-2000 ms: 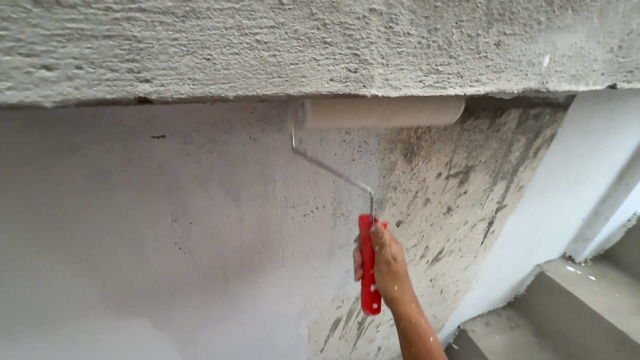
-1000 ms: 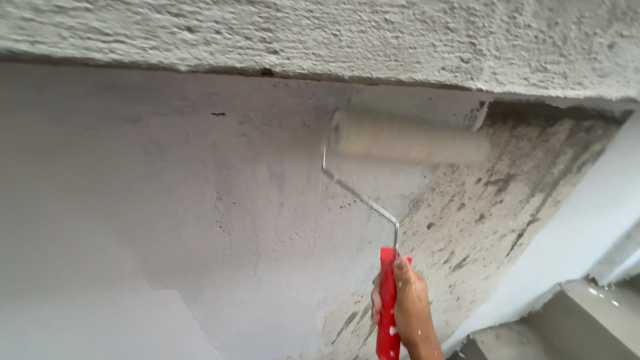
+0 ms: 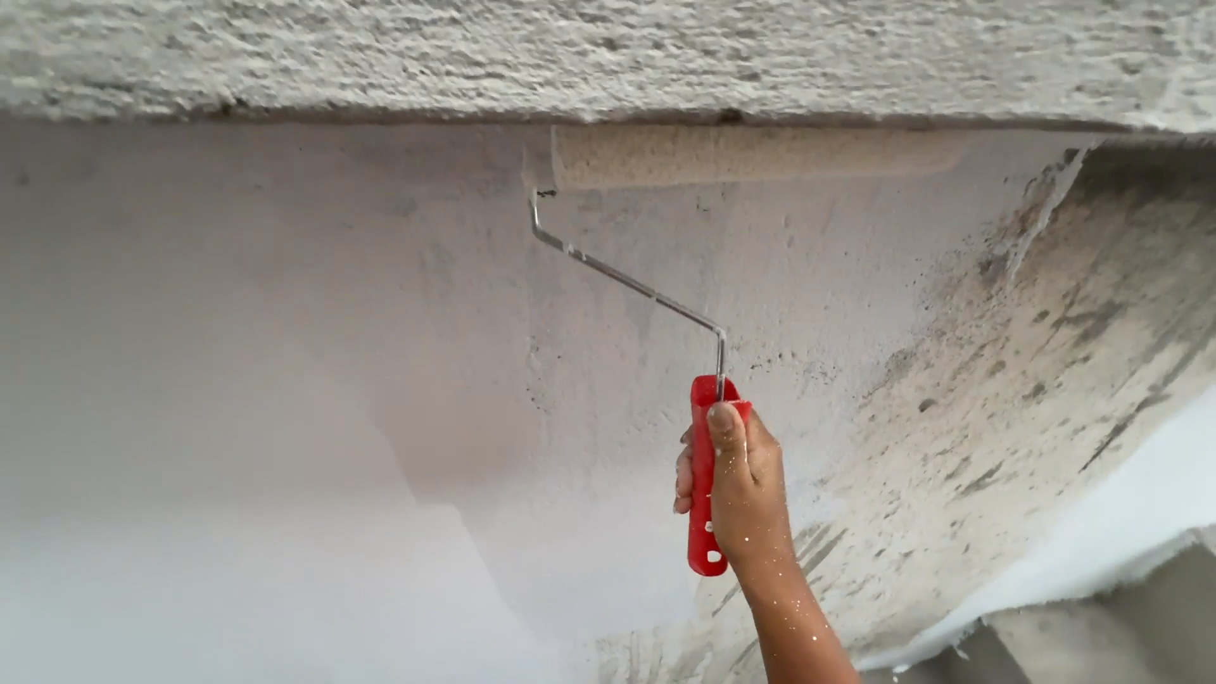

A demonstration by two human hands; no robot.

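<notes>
My right hand [image 3: 746, 475], flecked with white paint, grips the red plastic handle of a paint roller [image 3: 705, 475], thumb near its top. A bent metal rod [image 3: 632, 283] runs from the handle up to the left end of the pale roller sleeve [image 3: 741, 157]. The sleeve lies level against the wall [image 3: 456, 313], right under the edge of a rough concrete ledge [image 3: 608, 62]. White paint coats the wall on the left and centre; bare, stained plaster [image 3: 1007, 408] shows at the right. My left hand is out of view.
The rough ledge crosses the whole top of the view and overhangs the wall. Bare concrete stair steps [image 3: 1073, 646] stand at the lower right, with a white painted band [image 3: 1121, 484] above them.
White paint now covers more of the wall to the right under the ledge, where bare plaster showed before. The roller has moved up against the ledge from slightly below it.
</notes>
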